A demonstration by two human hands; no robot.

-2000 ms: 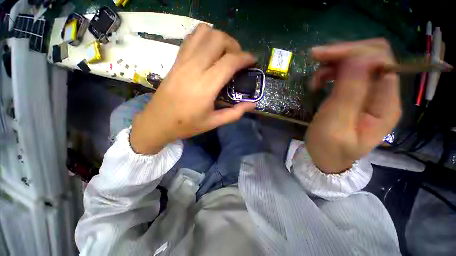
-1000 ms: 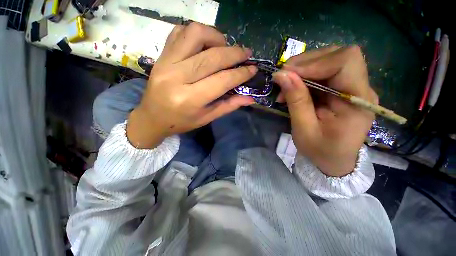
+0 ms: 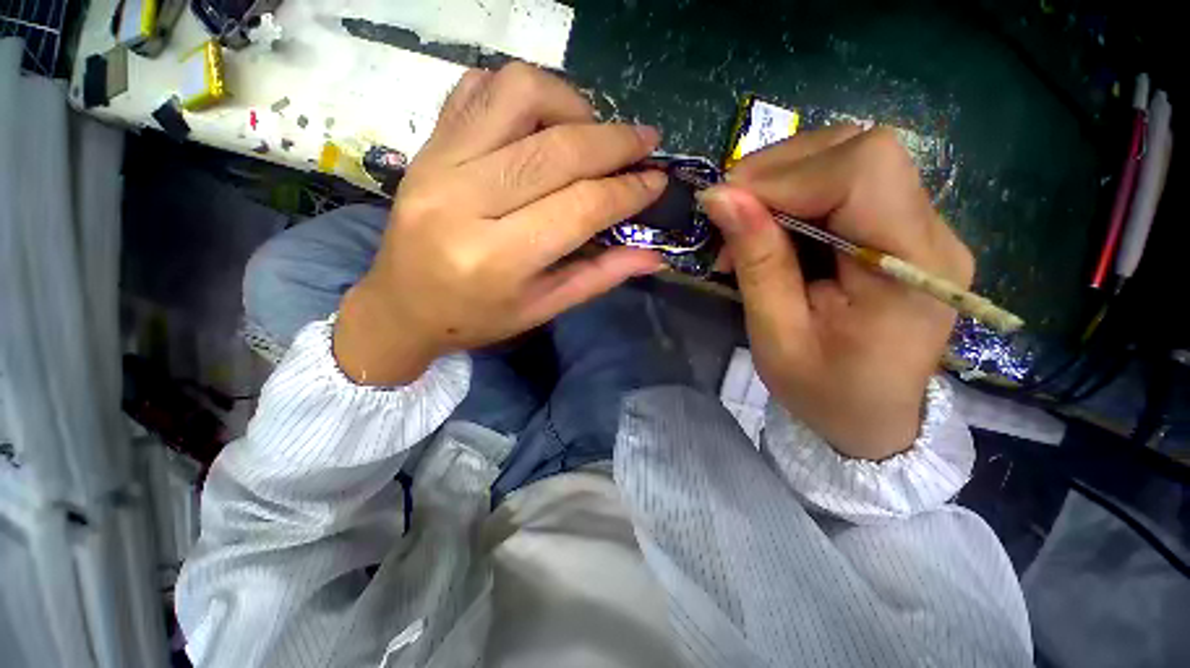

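Note:
An open watch case with a silver rim and dark inside lies at the front edge of the green mat. My left hand grips it from the left, fingers over its top and thumb below. My right hand holds a thin tool with a metal shaft and pale tan end like a pen, over the case's right side. Its tip is hidden by my fingers. A yellow-edged battery lies on the mat just behind my right fingers.
A long white work strip lies at the left with batteries, small dark parts and a dark flat blade. A red pen and a white pen lie at the right. Dark cables run at the lower right.
My right hand has come left to the watch case and turned the tool across it. Over the last second the tool's pale end has shifted slightly left and down; my left hand keeps its hold.

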